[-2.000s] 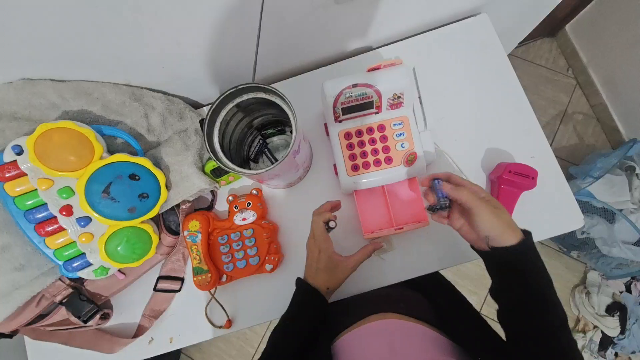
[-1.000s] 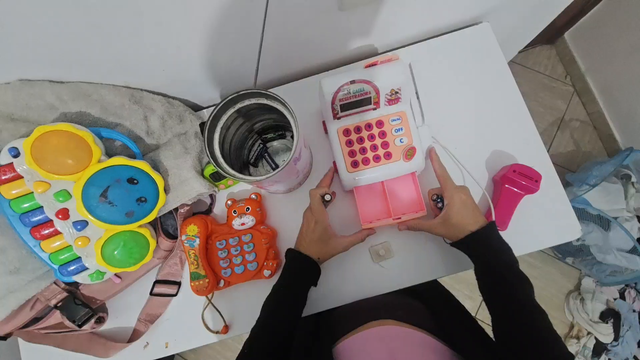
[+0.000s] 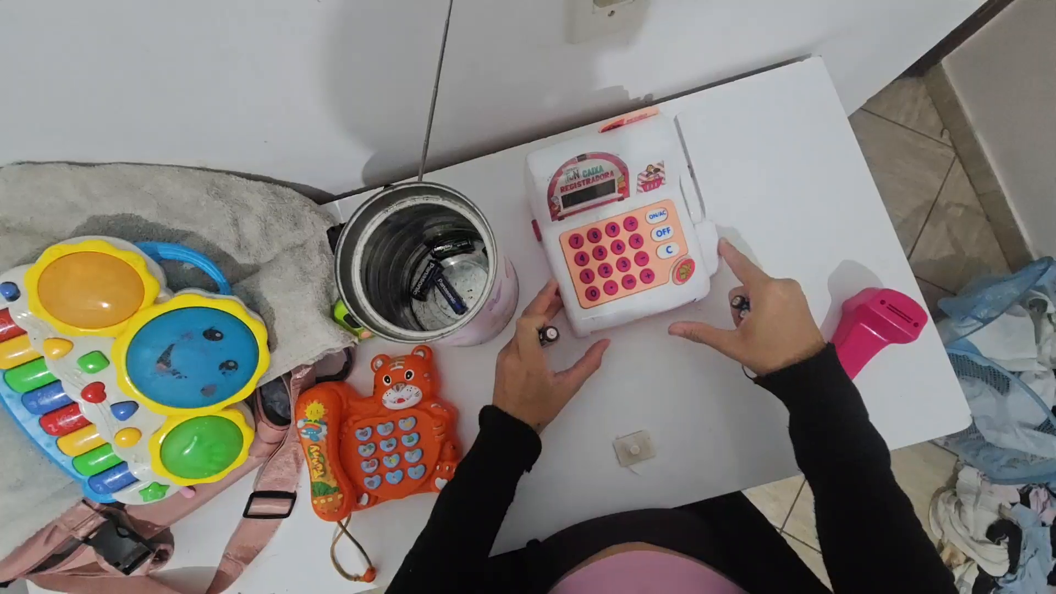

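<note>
A white and pink toy cash register (image 3: 619,223) stands on the white table, its drawer shut. At its lower left corner my left hand (image 3: 540,371) holds a battery (image 3: 549,335) in its curled fingers, thumb and index apart. My right hand (image 3: 755,318) is at the register's lower right side, its index fingertip by the casing, with a battery (image 3: 740,304) in its curled fingers. A metal can (image 3: 346,272) holds several loose batteries (image 3: 450,293). Below the register lies a small translucent square piece (image 3: 634,449). A magenta toy scanner (image 3: 879,326) lies right of my right hand.
Left of my left hand is an orange tiger toy phone (image 3: 392,450). A toy piano with drum pads (image 3: 169,363) rests on a grey towel (image 3: 223,239) at the far left, near a pink strap (image 3: 272,487). A blue mesh basket (image 3: 990,396) with clothes is beyond the table's right edge.
The register's pink drawer, pulled out in both earlier frames, is now shut. My hands have stayed at either side of the register, having come together around it since two seconds ago.
</note>
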